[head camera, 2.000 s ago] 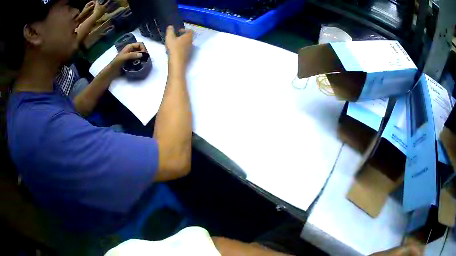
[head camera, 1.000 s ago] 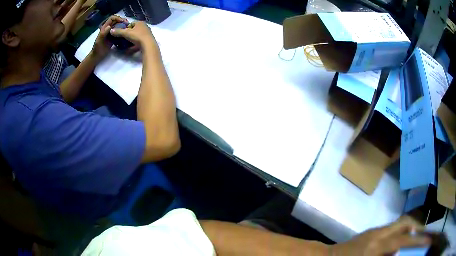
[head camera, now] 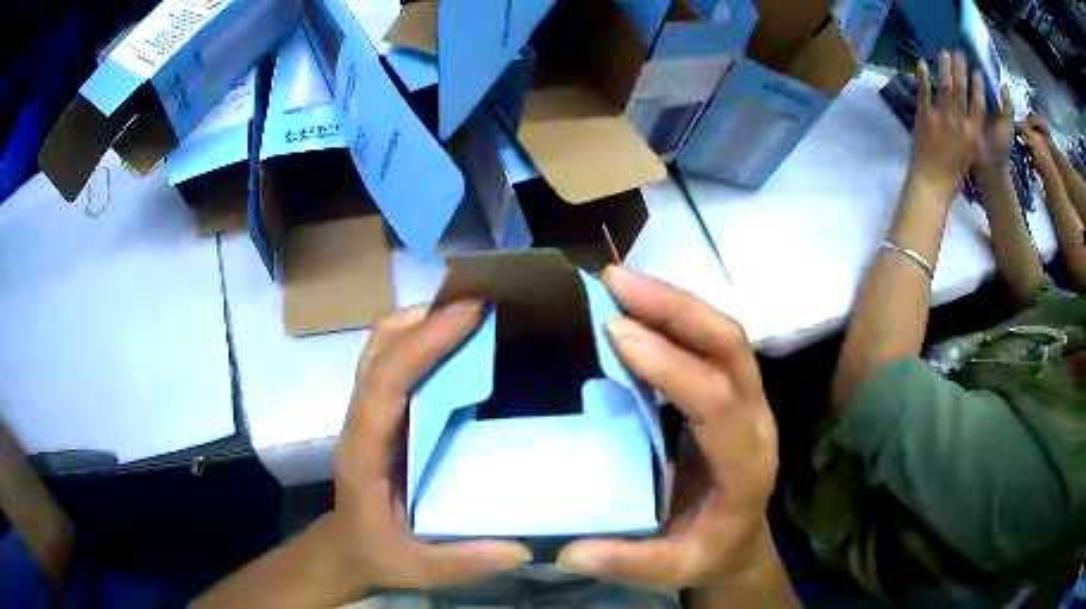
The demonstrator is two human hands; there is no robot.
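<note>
A light blue and white carton point(head camera: 536, 482) is held upright in front of me between my two hands, with its flap end facing me. Its front and side flaps are folded inward around a dark gap, and a brown-inside flap stands at the back. My left hand point(head camera: 399, 446) grips the carton's left side, thumb at the lower front edge. My right hand point(head camera: 709, 428) grips its right side, fingers at the upper corner, thumb at the lower front edge. The rest of the carton below is hidden.
Open blue cartons point(head camera: 393, 143) lie heaped on the white-covered bench point(head camera: 113, 321) beyond my hands, brown openings facing me. A thin tan loop point(head camera: 98, 190) lies at the left. A person in a green top point(head camera: 953, 440) at the right holds up a blue item. Another person's arm shows at the lower left.
The view has swung right. My left hand, earlier blurred at the lower right edge, now holds a carton centrally. My right hand has come into view, gripping the same carton.
</note>
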